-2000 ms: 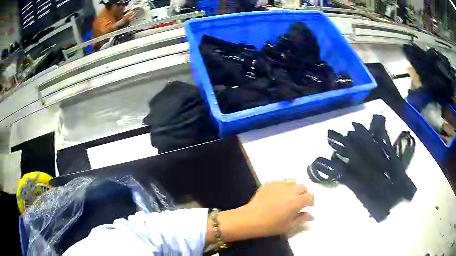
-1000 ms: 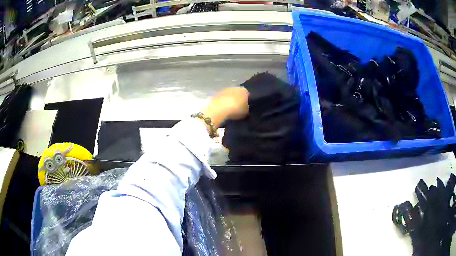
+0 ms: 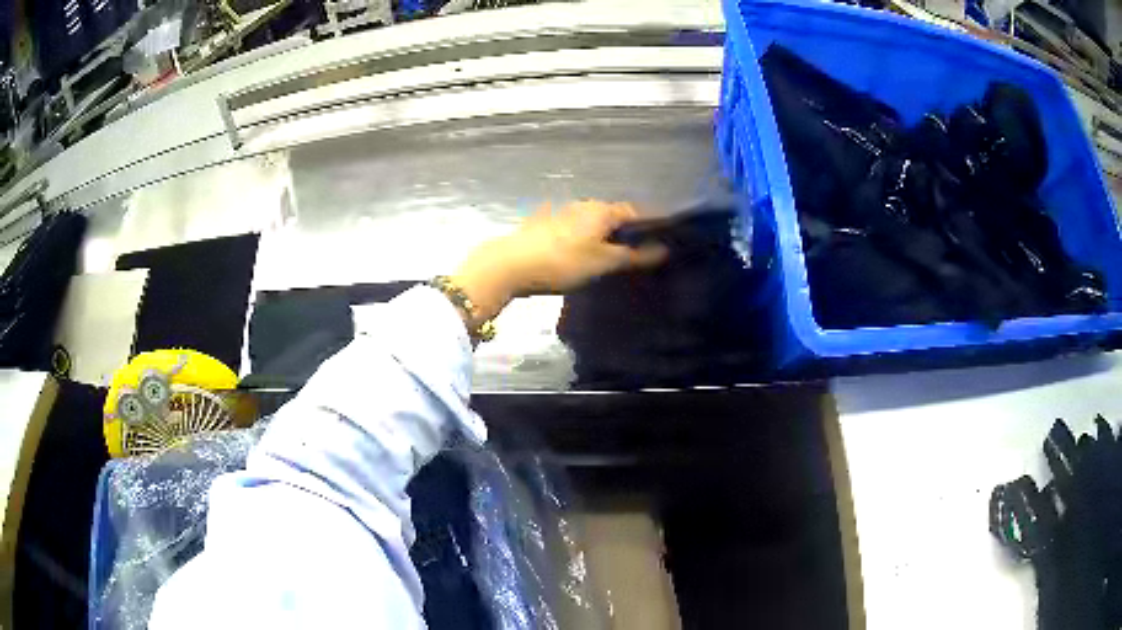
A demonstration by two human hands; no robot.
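My left hand (image 3: 560,252), with a bracelet at the wrist, reaches from the lower left to the stack of black fabric panels (image 3: 671,322) beside the blue bin. Its fingers are closed on the upper edge of a black panel (image 3: 689,227), which is slightly raised and blurred. The rest of the stack lies below and right of the fingers, against the bin's left wall. My right hand is out of the picture.
The blue bin (image 3: 806,289) holds black zippered pieces. More zippered strips (image 3: 1077,523) lie on the white table at lower right. A yellow round fan-like object (image 3: 170,404) and a clear plastic bag (image 3: 160,511) are at left. Flat black pieces (image 3: 194,308) lie behind them.
My left hand went from the white table to the panel stack as the view swung left. In the last second its fingers have taken hold of a panel edge and raised it a little.
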